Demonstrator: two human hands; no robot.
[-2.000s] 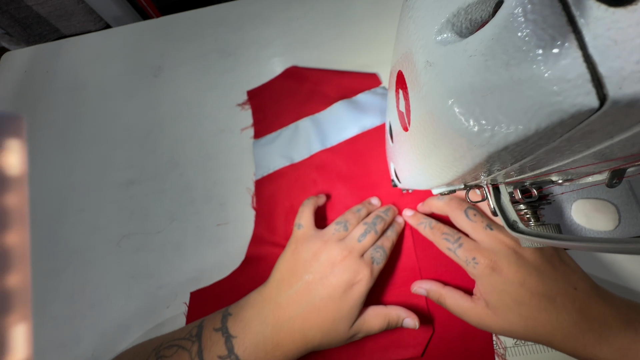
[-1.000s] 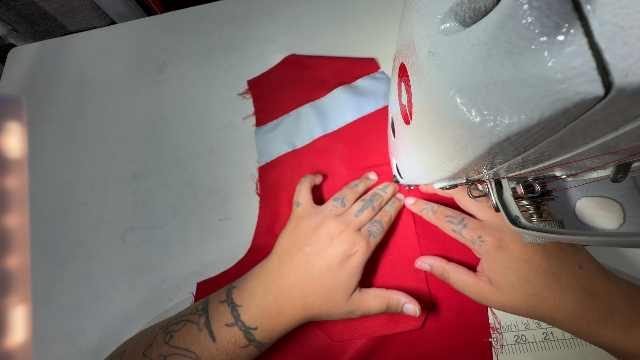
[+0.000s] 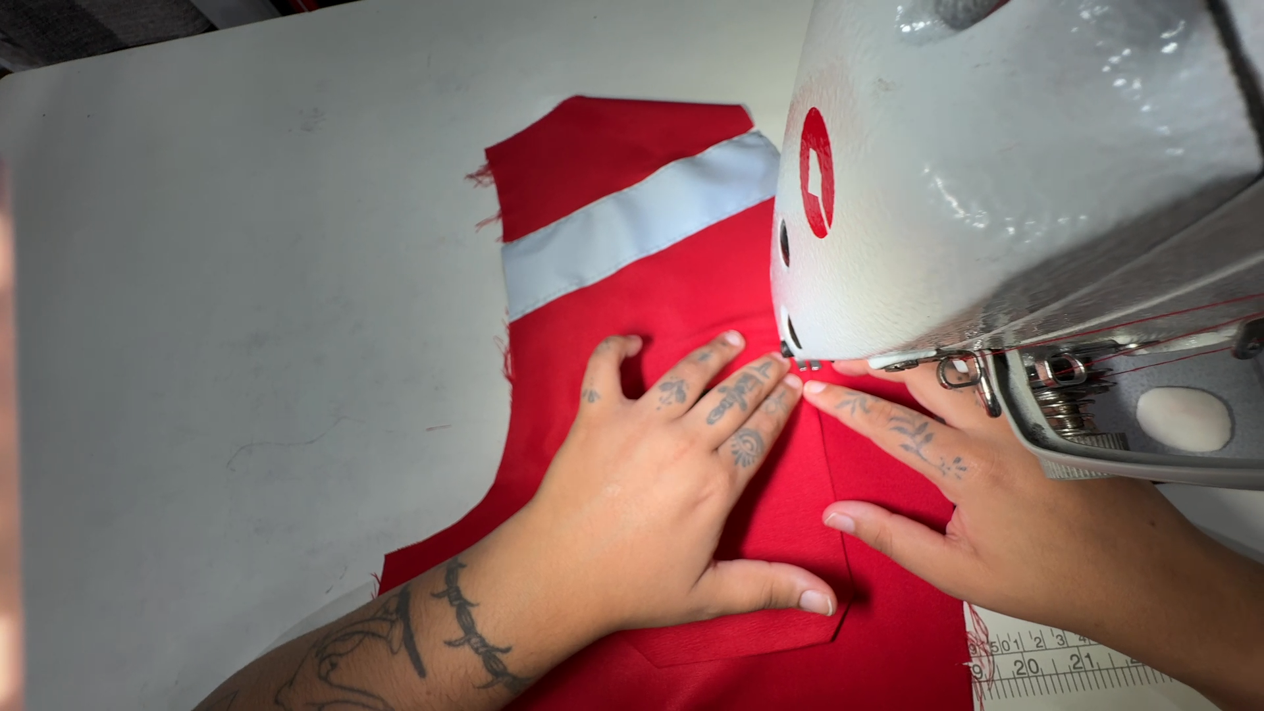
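Note:
A red fabric garment panel (image 3: 573,385) with a pale reflective-looking strip (image 3: 632,227) lies under the head of a white sewing machine (image 3: 987,197). My left hand (image 3: 681,464) rests flat on it, fingers spread, over a red pocket-shaped piece (image 3: 790,553). My right hand (image 3: 968,464) presses the cloth on the other side of that piece's edge, its index fingertip close to my left fingertips. Both sets of fingertips lie just beside the presser foot area (image 3: 808,365), which the machine head mostly hides. Some right-hand fingers are partly behind the machine.
The pale sewing table (image 3: 247,296) extends to the left, with a loose thread on it. A measuring scale (image 3: 1066,667) shows at the lower right under my right forearm. Red threads (image 3: 1185,314) run along the machine's thread guides. Dark grey cloth (image 3: 89,30) is at the top left.
The red panel has shifted slightly up the view beneath the machine since two seconds ago. Both hands remain flat on it, and more of the measuring scale shows than at first.

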